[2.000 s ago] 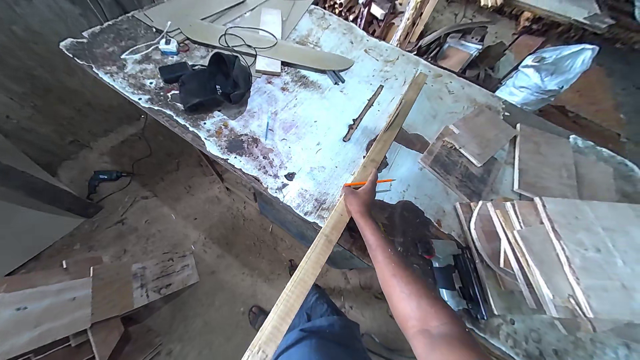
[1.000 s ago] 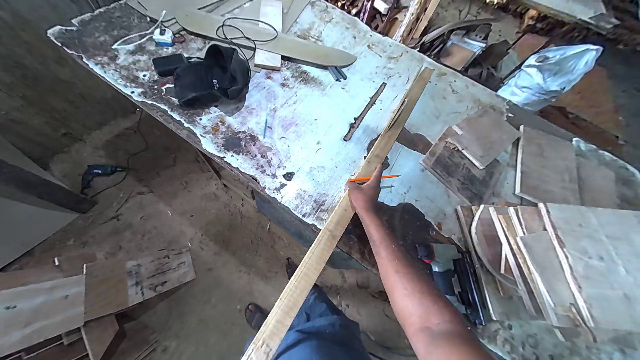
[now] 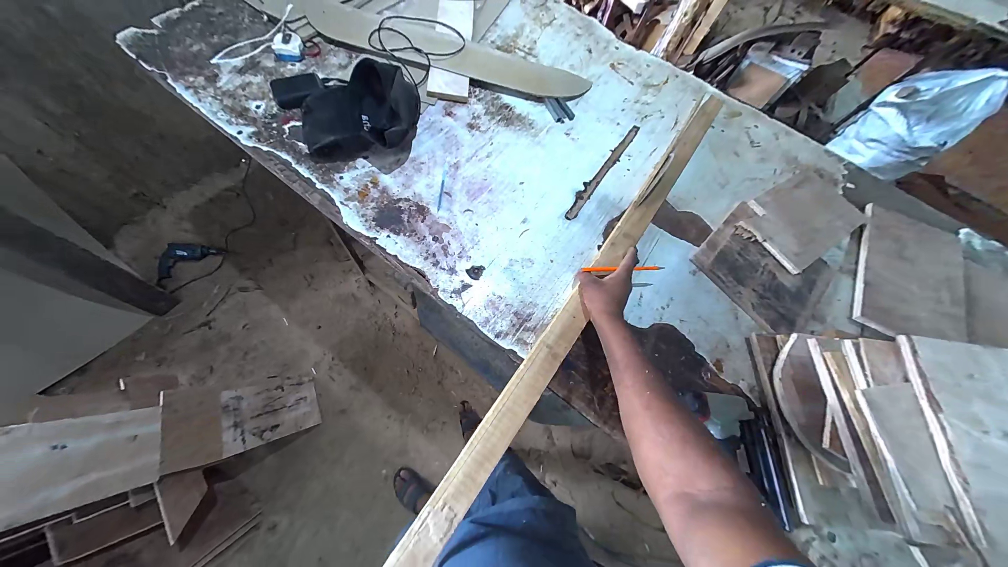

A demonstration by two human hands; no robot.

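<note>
My right hand (image 3: 608, 290) grips a long narrow wooden batten (image 3: 543, 354) near its middle, with an orange pencil (image 3: 622, 268) held crosswise between thumb and fingers. The batten's far end rests over the worn white-topped workbench (image 3: 504, 197), and its near end passes above my leg at the bottom of the view. A dark bark-like strip (image 3: 602, 173) lies on the bench to the left of the batten. Farther left are a black cloth item, perhaps a cap or bag (image 3: 358, 114), and a thin blue stick (image 3: 442, 189). My left hand is not in view.
Plywood offcuts (image 3: 819, 228) and stacked boards (image 3: 945, 441) lie at right. A long curved board (image 3: 472, 61), a cable and a white plug adapter (image 3: 288, 46) lie at the far side. On the floor at left are a power drill (image 3: 185, 256) with its cord and more boards (image 3: 189, 433).
</note>
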